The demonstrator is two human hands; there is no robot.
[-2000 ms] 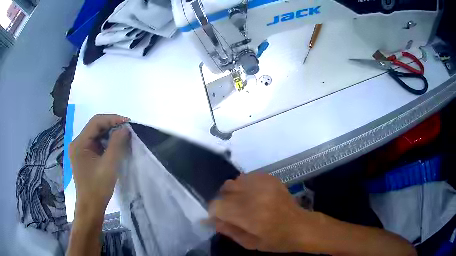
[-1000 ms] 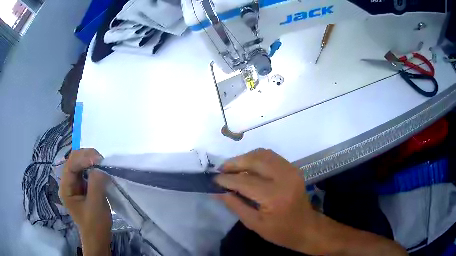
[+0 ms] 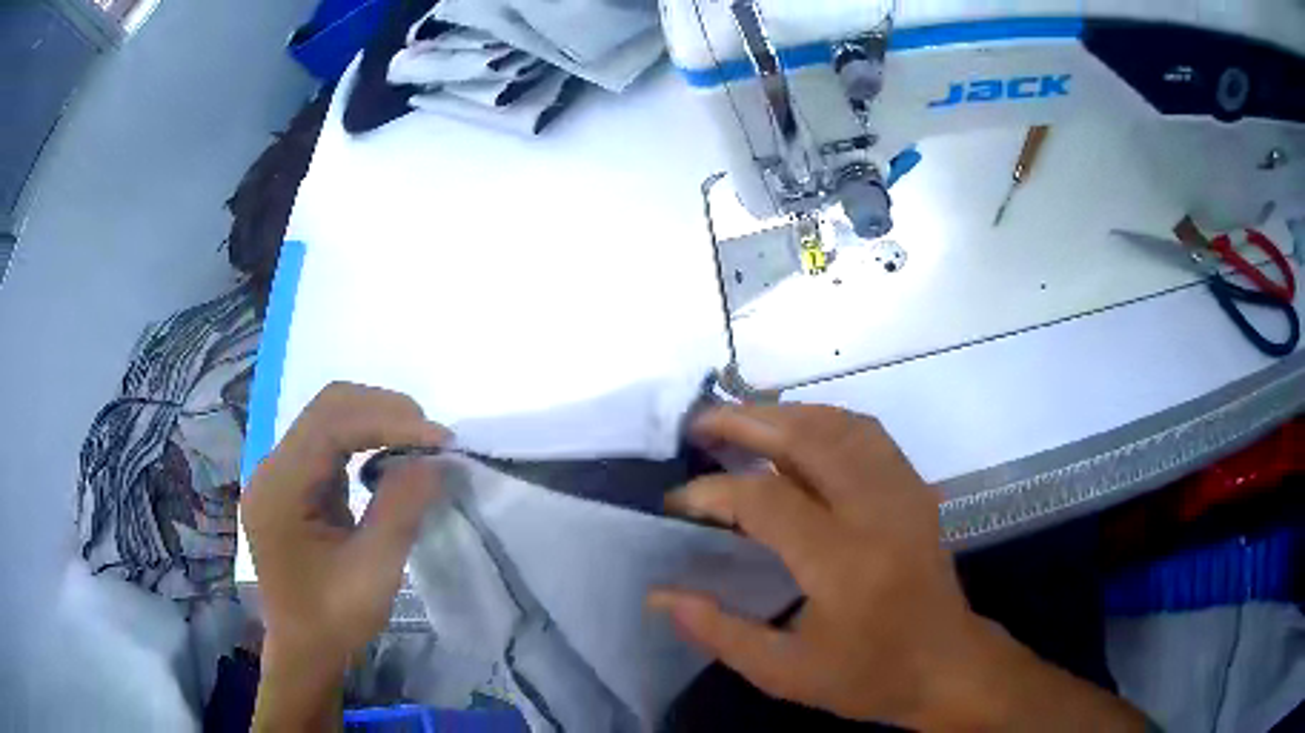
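A garment panel [image 3: 601,551], pale grey inside with a navy-black face, hangs over the table's front edge and is spread between both hands. Its dark side shows as a narrow strip between two grey layers. My left hand [image 3: 341,523] pinches the panel's left end between thumb and fingers. My right hand [image 3: 830,559] holds its right end, thumb below and fingers on the dark fold. The sewing machine [image 3: 780,86], white with a blue stripe, stands behind. Its presser foot [image 3: 812,246] has a yellow spot and no fabric under it.
Folded grey pieces [image 3: 537,57] lie at the back left of the table. An awl-like tool [image 3: 1023,172] and scissors [image 3: 1248,287] lie right of the needle. A striped bundle [image 3: 158,444] is beyond the blue tape [image 3: 275,351]. A blue crate [image 3: 1202,580] is at the lower right.
The panel was turned from a slanting hang to lie level between both hands. My right hand has spread its fingers over the fold. The view has shifted, so the machine appears further right.
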